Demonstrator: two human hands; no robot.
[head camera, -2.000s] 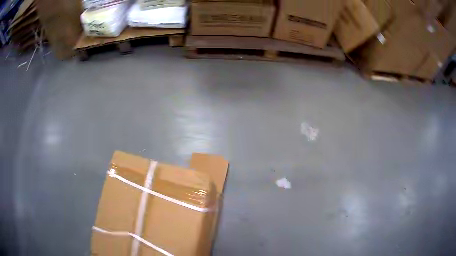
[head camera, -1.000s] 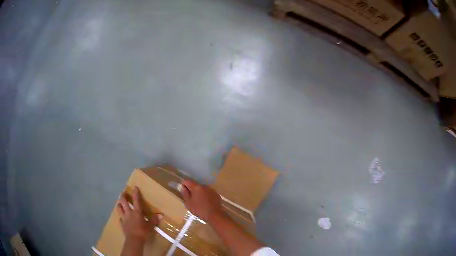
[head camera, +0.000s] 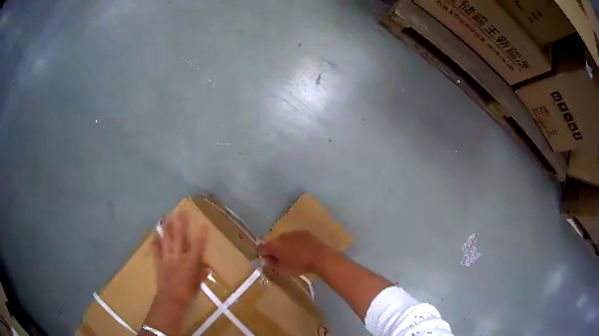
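A brown carton (head camera: 240, 235) with clear tape stands at the bottom of the view, turned at an angle. White strapping bands (head camera: 224, 307) cross on its top. My left hand (head camera: 178, 262) lies on the carton top, fingers spread and slightly blurred; a small red spot shows beside its thumb, too small to name. My right hand (head camera: 289, 253) is closed on a white strapping band at the carton's right edge. The palm side is hidden, so I cannot tell whether it also holds a tool.
A loose brown cardboard piece (head camera: 312, 220) shows just beyond my right hand, partly behind it. Printed cartons (head camera: 489, 36) stand on a wooden pallet (head camera: 460, 79) at the upper right. A whitish scrap (head camera: 470, 250) lies on the grey floor at the right.
My view has shifted a little. The fingers of my left hand have moved up along the carton top. My right hand is still at the strap, now nearer the band crossing the carton's edge.
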